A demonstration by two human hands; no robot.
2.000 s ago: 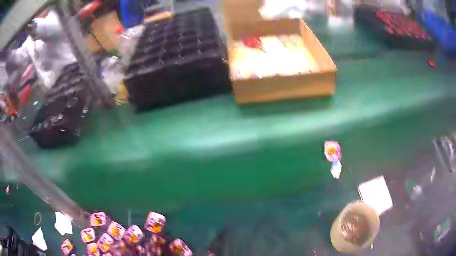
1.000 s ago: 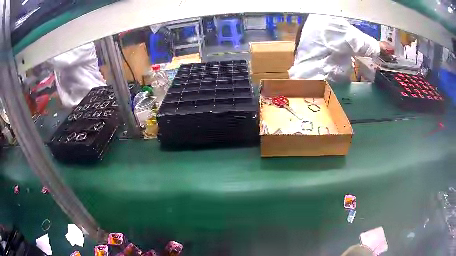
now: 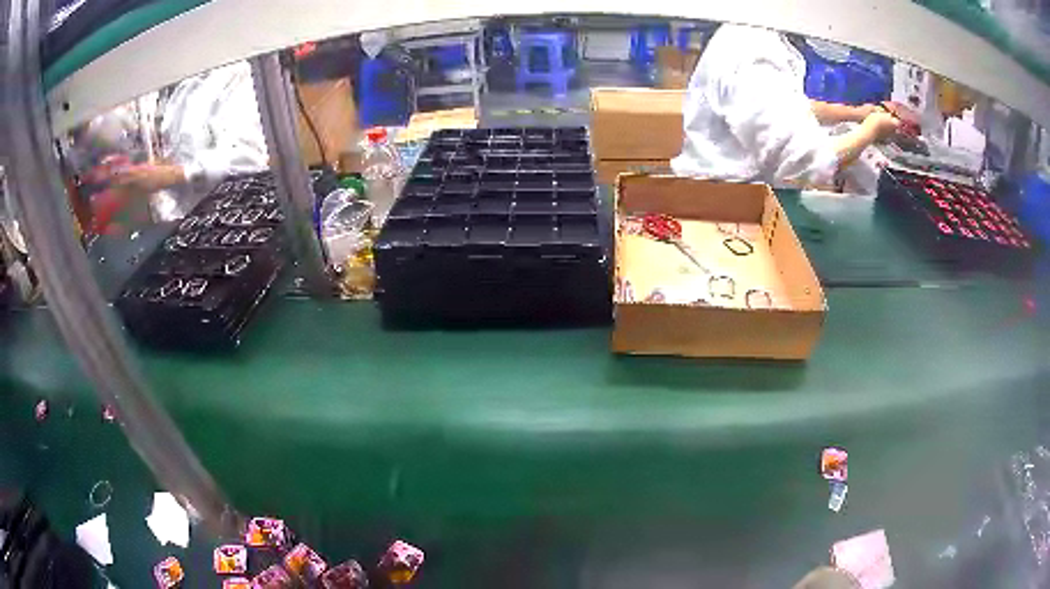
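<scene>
Neither of my hands is in the picture. Several pink housings (image 3: 266,532) with orange-yellow insides lie grouped at the bottom left, some cut off by the lower edge. One more pink housing (image 3: 834,464) lies apart at the right, with a small pale blue-white piece (image 3: 837,496) just below it. A pale square pad (image 3: 864,559) lies at the lower right. The rim of the beige tip-cleaning cup (image 3: 824,579) shows beside it, mostly cut off by the lower edge.
Black compartment trays (image 3: 495,276) stand at the back centre, with others at left (image 3: 184,316) and right (image 3: 950,219). An open cardboard box (image 3: 720,334) holds loose pieces. A metal post (image 3: 127,408) crosses the left side. White paper scraps (image 3: 168,520) lie beside it. White-coated people (image 3: 754,109) work behind.
The view has tilted up since the earliest frame, so the beige cup has mostly slid out below. Since the last frame, a person's arm has appeared over the left tray and the right person's arms have shifted.
</scene>
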